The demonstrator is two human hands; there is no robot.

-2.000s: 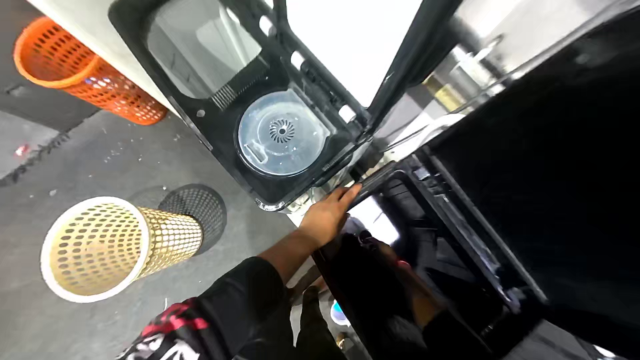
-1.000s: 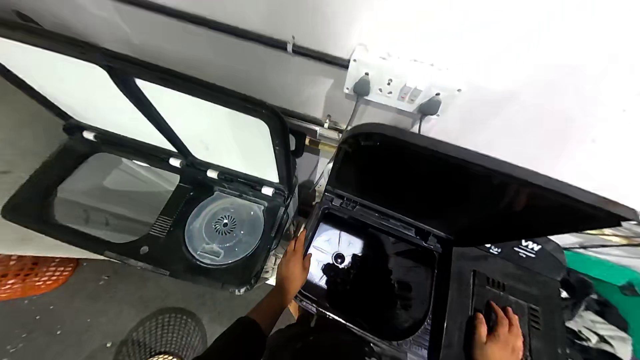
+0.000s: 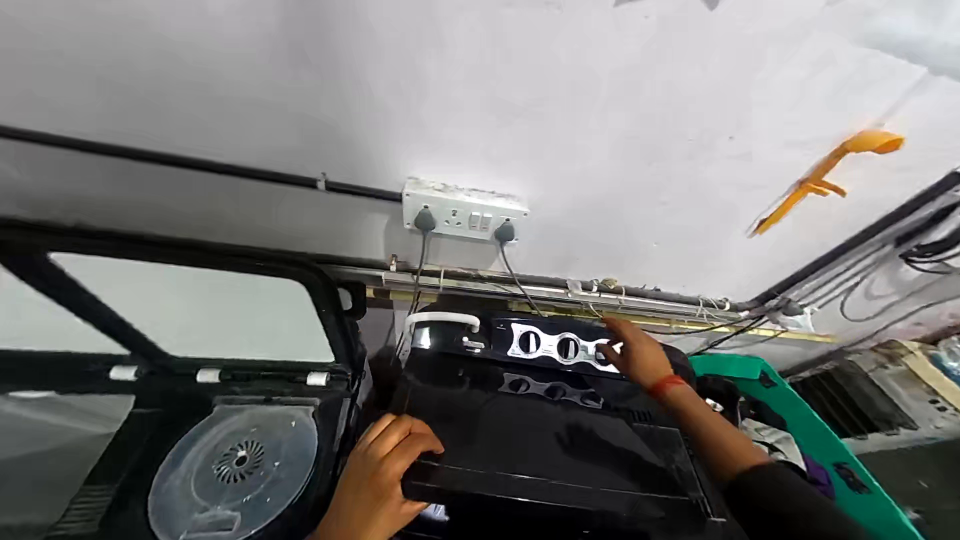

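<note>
My left hand (image 3: 386, 469) grips the front left edge of the glossy black lid (image 3: 517, 442) of a twin-tub washing machine. The lid lies lowered, with a dark gap below its front edge. With a red thread round its wrist, my right hand (image 3: 637, 356) has its fingers on the rightmost knob of the silver-trimmed control panel (image 3: 568, 348). Two more knobs are to its left. A white hose (image 3: 442, 318) curves over the panel's left end.
At the left stands another washing machine, its framed lid (image 3: 187, 300) raised over a round clear spin cover (image 3: 236, 469). A green crate (image 3: 817, 427) of clothes stands right. Plugs fill part of a wall socket board (image 3: 465, 212); pipes run below it. An orange object (image 3: 825, 176) is on the wall.
The black lid, raised one second ago, is down. My right hand has moved from the machine's right top to the knobs. The view has swung up towards the wall.
</note>
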